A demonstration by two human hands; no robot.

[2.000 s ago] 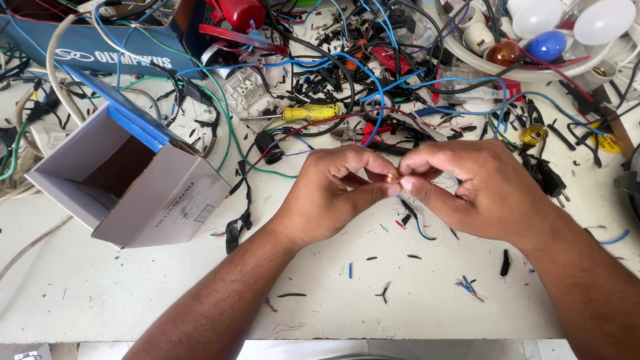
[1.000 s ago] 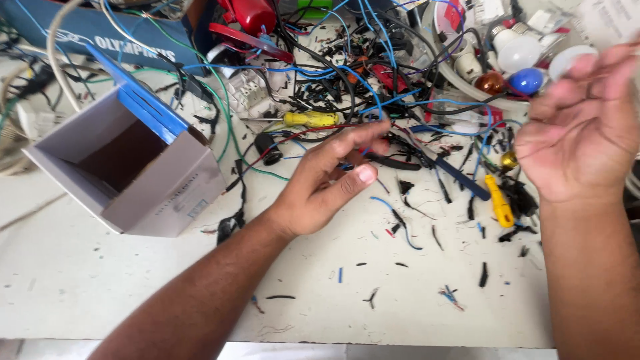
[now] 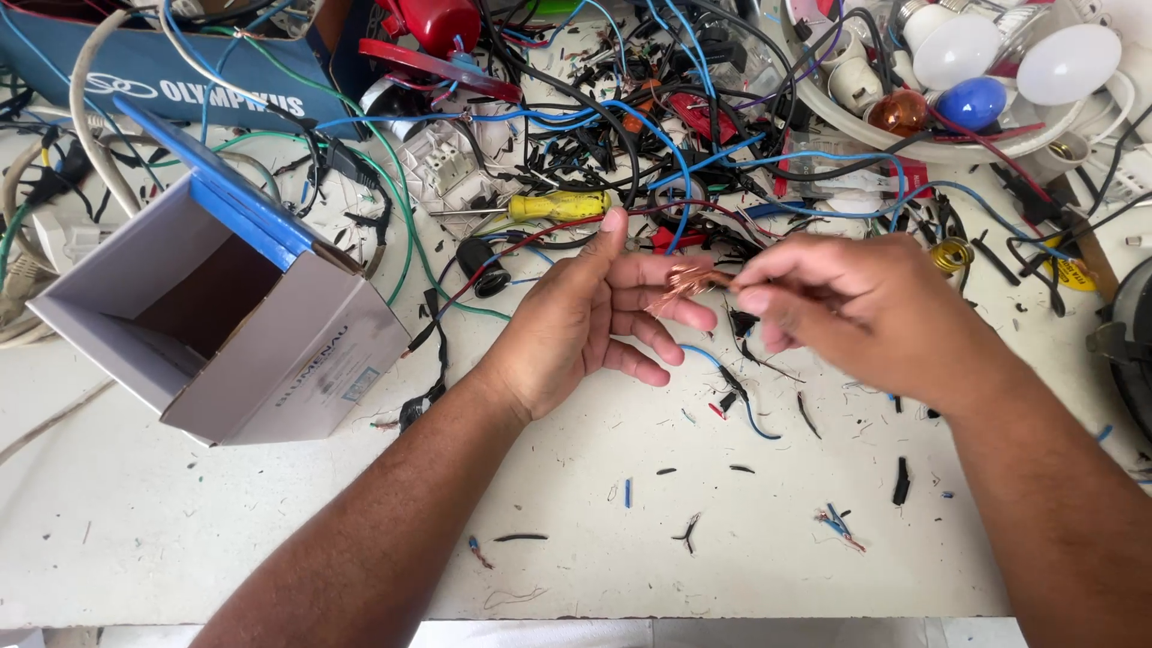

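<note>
Between the thumb and fingers of my right hand (image 3: 837,315) is a small bundle of bare copper wire strands (image 3: 688,283), its frayed end pointing left. That end lies over the fingers of my left hand (image 3: 594,315), which is spread with the palm turned up and inward. Whether the strands touch those fingers I cannot tell. Just beyond my left hand lies a yellow-handled screwdriver (image 3: 558,206). A short blue wire with a black sleeve (image 3: 733,387) rests on the white table between and below the hands.
An open cardboard box (image 3: 288,360) stands at the left, before a blue shoe box (image 3: 225,99). Tangled cables and black scraps cover the back. A round tub (image 3: 954,148) at the back right holds light bulbs. Insulation bits (image 3: 688,531) dot the front of the white table (image 3: 765,576).
My right hand, raised and spread at the right a second ago, has come back toward my left hand and now holds copper strands. The yellow tool seen at the right then is hidden now.
</note>
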